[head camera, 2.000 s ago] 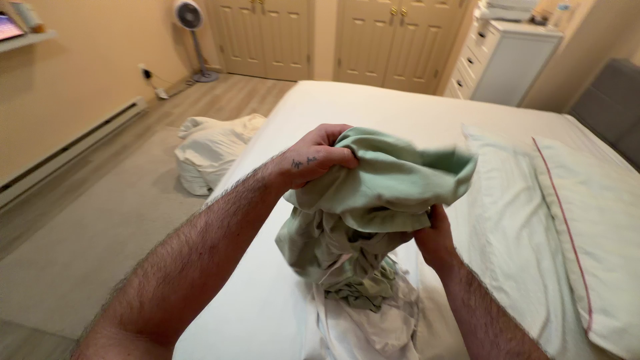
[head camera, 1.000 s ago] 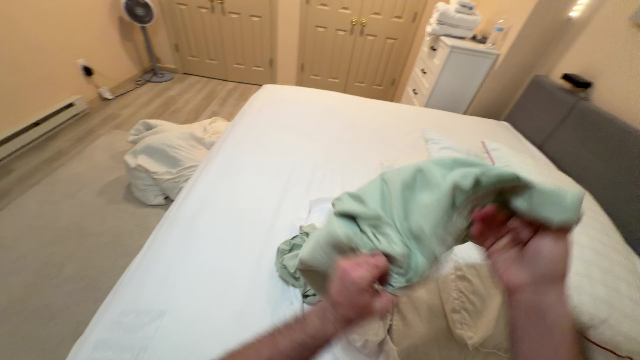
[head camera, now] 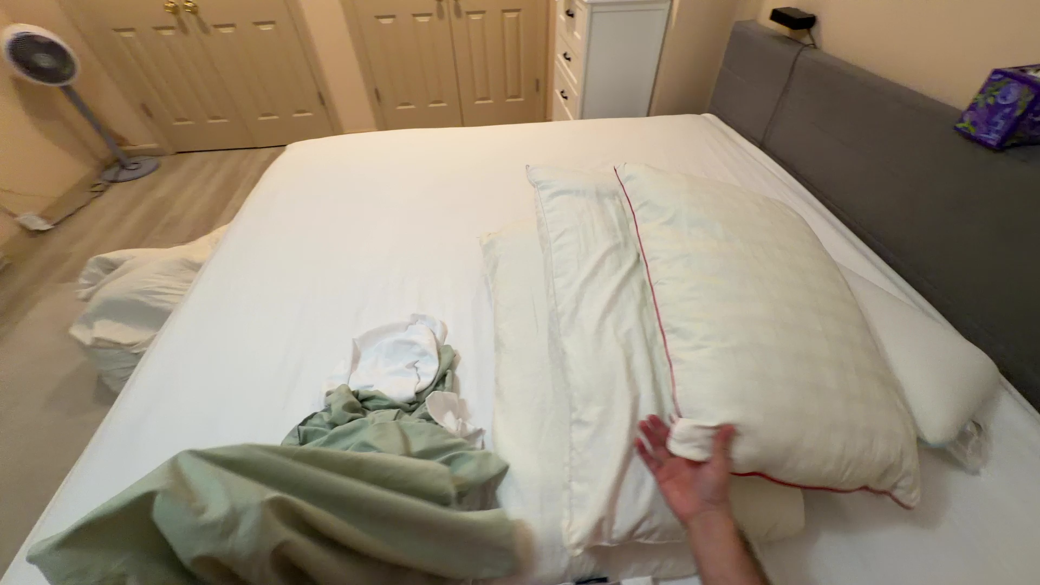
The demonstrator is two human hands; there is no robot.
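Observation:
My right hand (head camera: 691,483) is at the near left corner of a plump off-white pillow with red piping (head camera: 756,325). That corner lies over the palm, between thumb and spread fingers; whether they grip it I cannot tell. The pillow rests on flatter off-white pillows (head camera: 601,325). A green cloth (head camera: 268,504) is raised in folds at the lower left. My left hand does not show; the cloth or the frame edge may hide it. Behind that fold, more crumpled green fabric (head camera: 390,435) lies bunched with a white cloth (head camera: 398,357) on the bed.
The bed's white sheet (head camera: 382,211) spreads under everything. A grey headboard (head camera: 877,138) stands right, with a purple box (head camera: 1003,106) on top. Another white pillow (head camera: 918,349) lies beside it. Cream bedding (head camera: 138,301) is heaped on the floor at left, and a fan (head camera: 81,97) stands beyond.
Both hands were on the green cloth in the earlier frames. My right hand has let go of it and is now at the pillow corner. The view has turned toward the headboard.

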